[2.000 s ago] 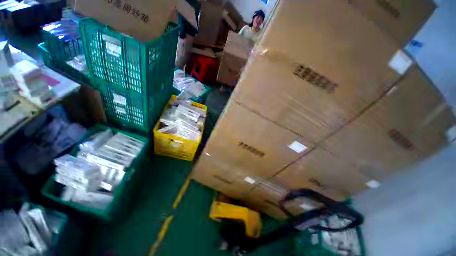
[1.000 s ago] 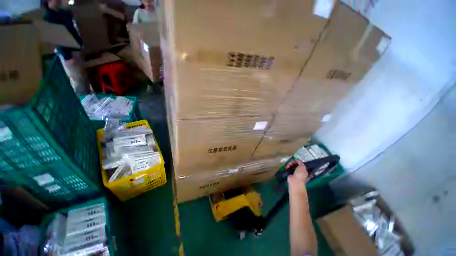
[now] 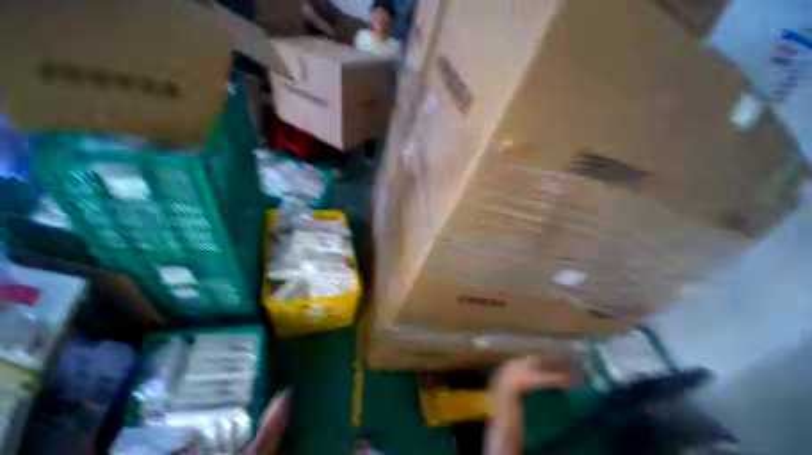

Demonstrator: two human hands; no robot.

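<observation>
A tall film-wrapped stack of brown cartons (image 3: 534, 240) stands tilted in the view at centre right. The pallet truck's yellow base (image 3: 452, 402) shows at its foot; its black handle (image 3: 659, 407) is a dark blur at lower right. My right hand (image 3: 527, 378) is blurred in front of the stack's lower edge, fingers stretched to the right, left of the handle, with nothing seen in it. My left hand (image 3: 272, 425) is small, blurred and partly cut off at the bottom edge; its grip cannot be told.
Stacked green crates (image 3: 151, 231) bear an open carton (image 3: 116, 80) at left. A yellow crate (image 3: 313, 318) of packets stands beside the floor line. Another green crate (image 3: 200, 336) is at lower left. A person (image 3: 377, 37) is behind a brown carton (image 3: 343, 93) at the back.
My right hand has come off the truck's handle, and the handle appears lower and further right. My left hand has come into view. The view has swung, showing more of the stack's left side.
</observation>
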